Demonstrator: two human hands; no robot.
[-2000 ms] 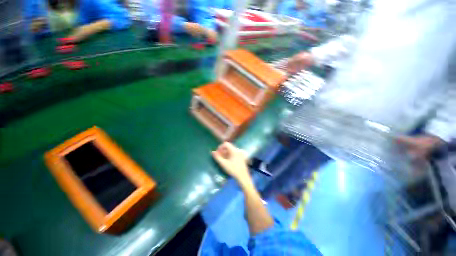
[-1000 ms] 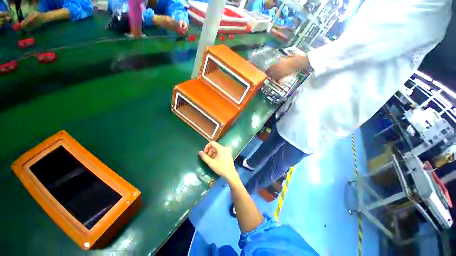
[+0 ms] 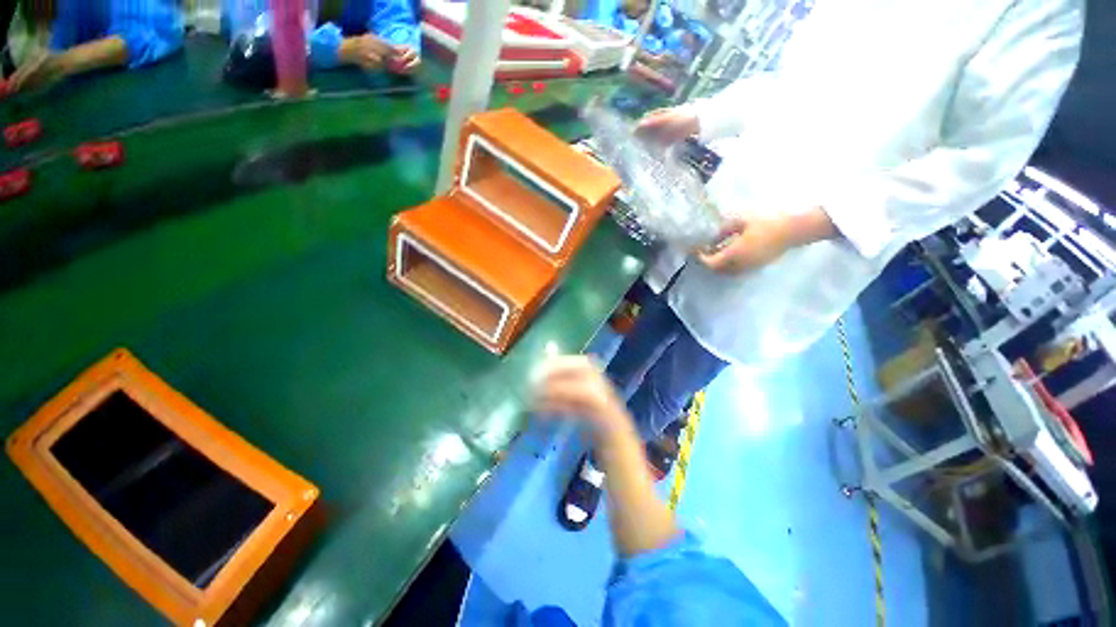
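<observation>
An orange fixture box (image 3: 272, 480) lies on the green bench at the lower left, with a flat black glossy rectangle (image 3: 159, 484) in its opening. Two more orange fixture boxes (image 3: 471, 233) stand stepwise near the bench edge, their white-rimmed openings showing no part inside. My right hand (image 3: 578, 390) is raised by the bench edge, below and right of the stepped boxes and touching neither. It is blurred, with its fingers curled; whether it holds anything cannot be told. My left hand is out of the picture.
A person in a white coat (image 3: 881, 172) stands at right, holding a clear plastic tray (image 3: 661, 190) beside the stepped boxes. A pole (image 3: 470, 92) rises behind them. Red pieces (image 3: 100, 154) sit along the conveyor. Blue-sleeved workers are opposite; a metal-framed cart (image 3: 906, 459) stands at right.
The view has steadied and shifted, and the boxes sit further left in it. My right hand has moved and blurred. The white-coated person has lifted the clear tray, now with both hands showing.
</observation>
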